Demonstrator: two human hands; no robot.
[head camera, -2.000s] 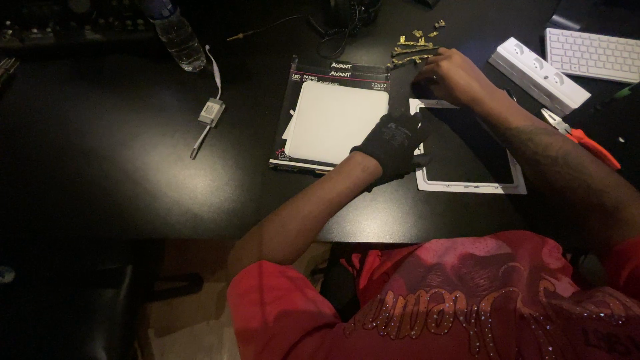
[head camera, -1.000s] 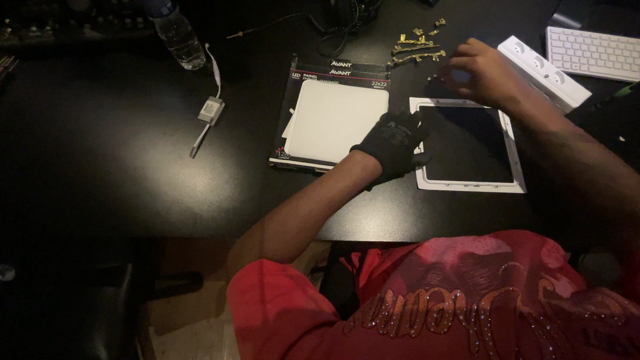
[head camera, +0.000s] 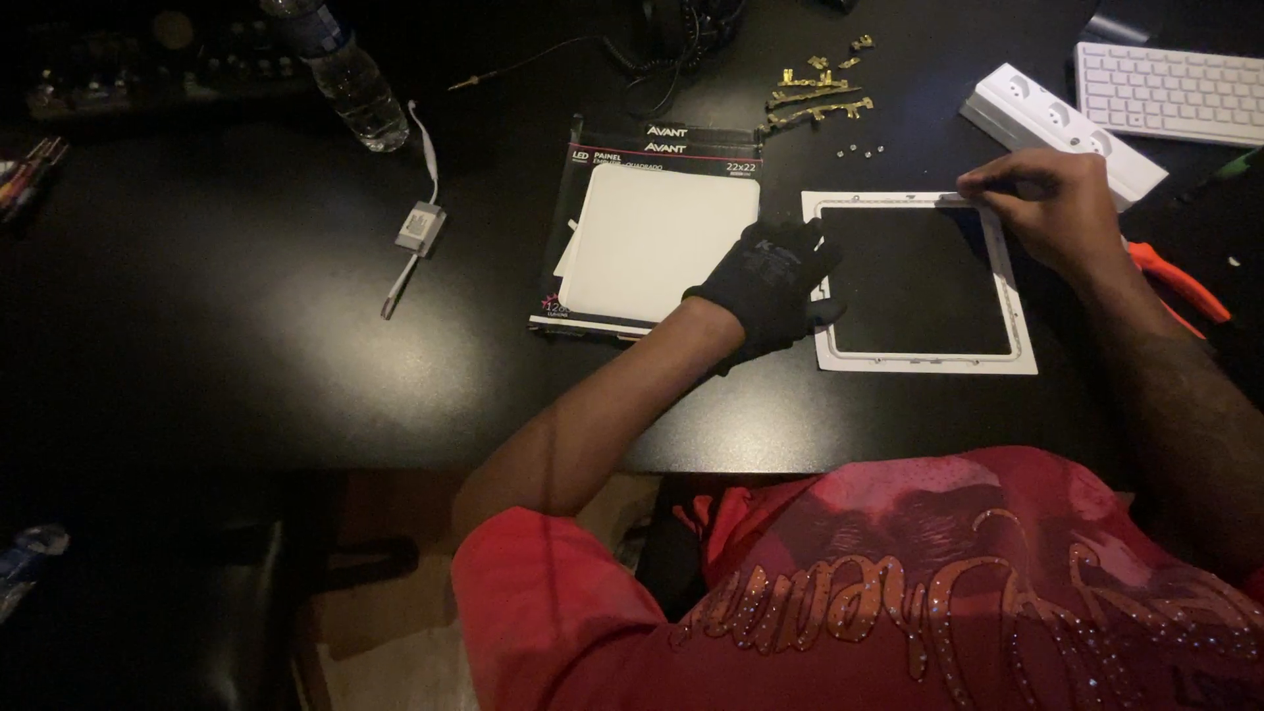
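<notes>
A white square LED panel frame (head camera: 923, 363) lies flat on the black table. My left hand (head camera: 775, 281), in a black glove, rests on its left side, the fingers over the rim. My bare right hand (head camera: 1052, 202) is at the frame's upper right corner, thumb and forefinger pinched together; whether something small is between them cannot be told. To the left, a white diffuser panel (head camera: 662, 242) lies on a black Avant LED panel box (head camera: 664, 156). Beyond the frame are several small screws or nuts (head camera: 861, 152) and brass terminal strips (head camera: 815, 96).
A white power strip (head camera: 1052, 123) and a white keyboard (head camera: 1175, 94) lie at the upper right, with orange-handled pliers (head camera: 1180, 281) partly behind my right arm. On the left are an LED driver (head camera: 421, 227) with leads and a plastic water bottle (head camera: 351, 84). A thin probe (head camera: 474, 81) lies near the back.
My right hand has moved from beside the brass pieces down to the frame's upper right corner. My left hand has stayed on the frame's left side.
</notes>
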